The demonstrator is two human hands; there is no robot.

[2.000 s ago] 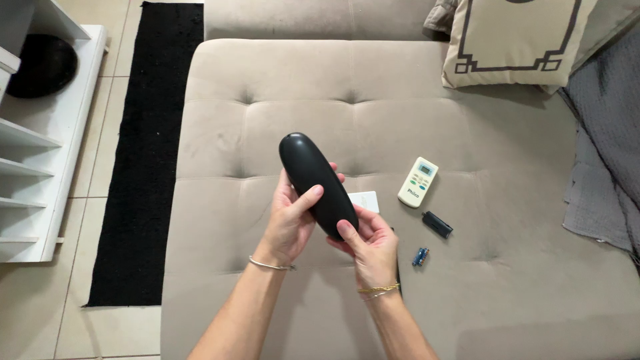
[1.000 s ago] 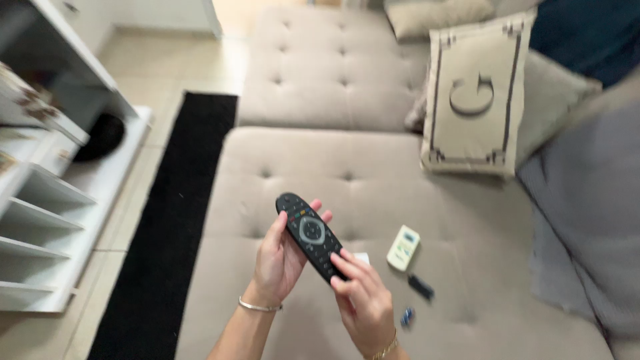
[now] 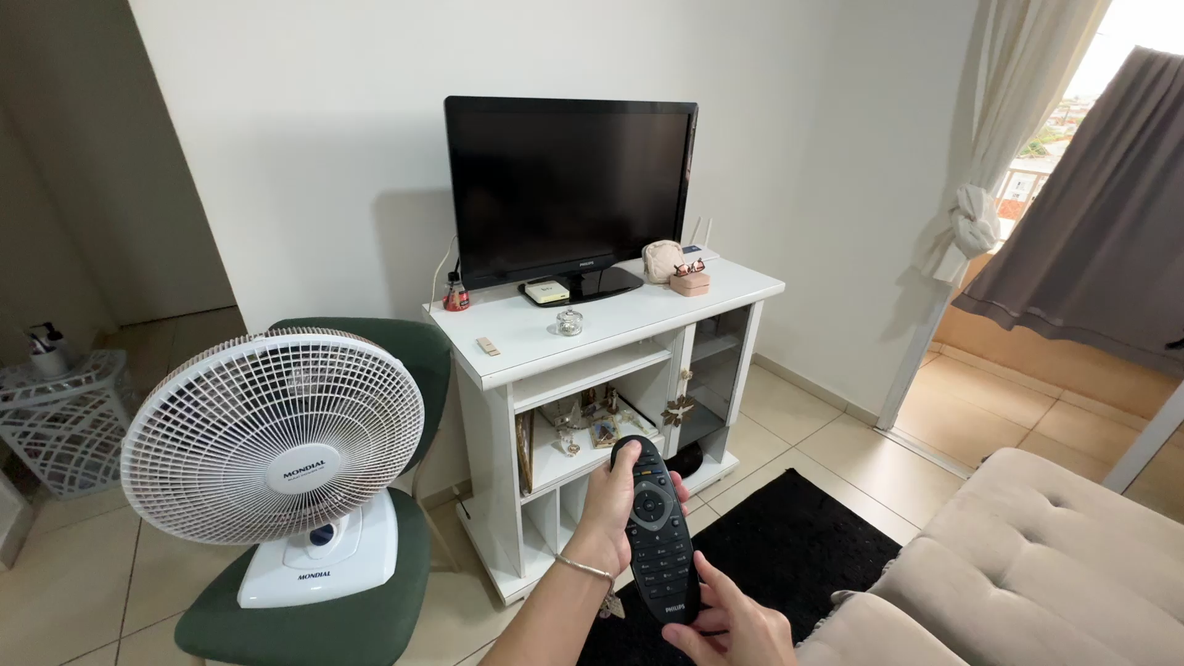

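A black Philips remote control [image 3: 659, 546] is held up at the lower centre, its button side facing me. My left hand [image 3: 610, 504] grips its upper part, the thumb resting near the top buttons. At the lower right end, my right hand [image 3: 726, 620] holds it with thumb and fingers. Beyond the remote, a flat television [image 3: 569, 180] with a dark screen stands on a white cabinet [image 3: 610, 328].
On the left, a white Mondial fan [image 3: 277, 444] stands on a green chair [image 3: 398, 601]. A black rug [image 3: 786, 546] lies before the cabinet, with a tufted beige sofa [image 3: 1036, 555] at the right. A grey cloth [image 3: 1082, 222] hangs by the balcony opening.
The remote has been turned from its plain back to its button side. My left thumb now rests near its top. The view has swung from the sofa to the television.
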